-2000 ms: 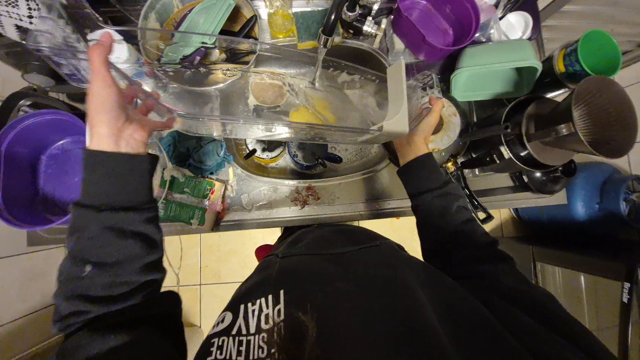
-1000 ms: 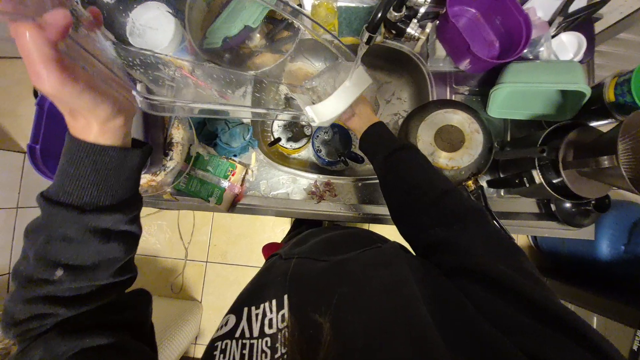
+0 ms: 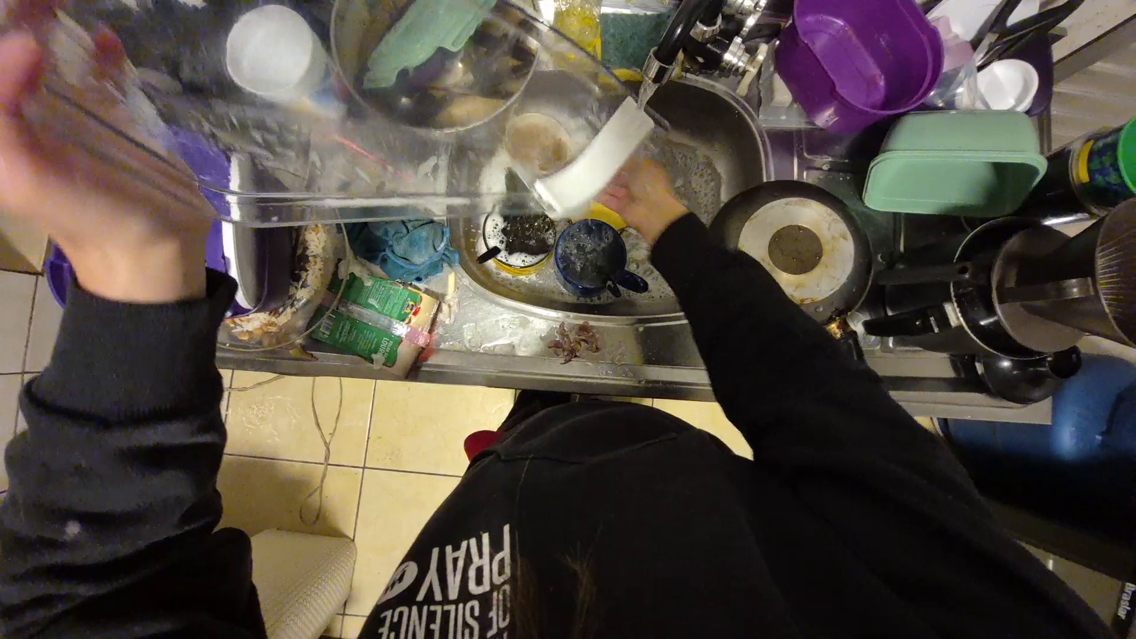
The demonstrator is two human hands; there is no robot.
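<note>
A large clear plastic bin (image 3: pixel 355 169) with a white end piece (image 3: pixel 595 160) is tilted over the left part of the steel sink (image 3: pixel 754 133). My left hand (image 3: pixel 98 169) grips its raised far-left end. My right hand (image 3: pixel 641 197) is at the white end, low over the sink, its fingers partly hidden behind that piece. The black faucet (image 3: pixel 661 62) reaches down right beside the white end. Beneath the bin, a blue mug (image 3: pixel 592 257) and a white mug with dark, foamy liquid (image 3: pixel 517 238) stand in the sink.
Right of the sink lie a frying pan (image 3: pixel 803 248), a green container (image 3: pixel 954 164), a purple tub (image 3: pixel 861 58) and dark pots (image 3: pixel 1003 293). A blue cloth (image 3: pixel 404 248) and a green-and-white carton (image 3: pixel 377 319) sit on the left front counter. Food scraps (image 3: pixel 574 342) lie on the front edge.
The bin has gone from nearly level to tilted, its white end swung down and left towards the sink. My right hand has moved left with it; my left hand has moved left and appears larger.
</note>
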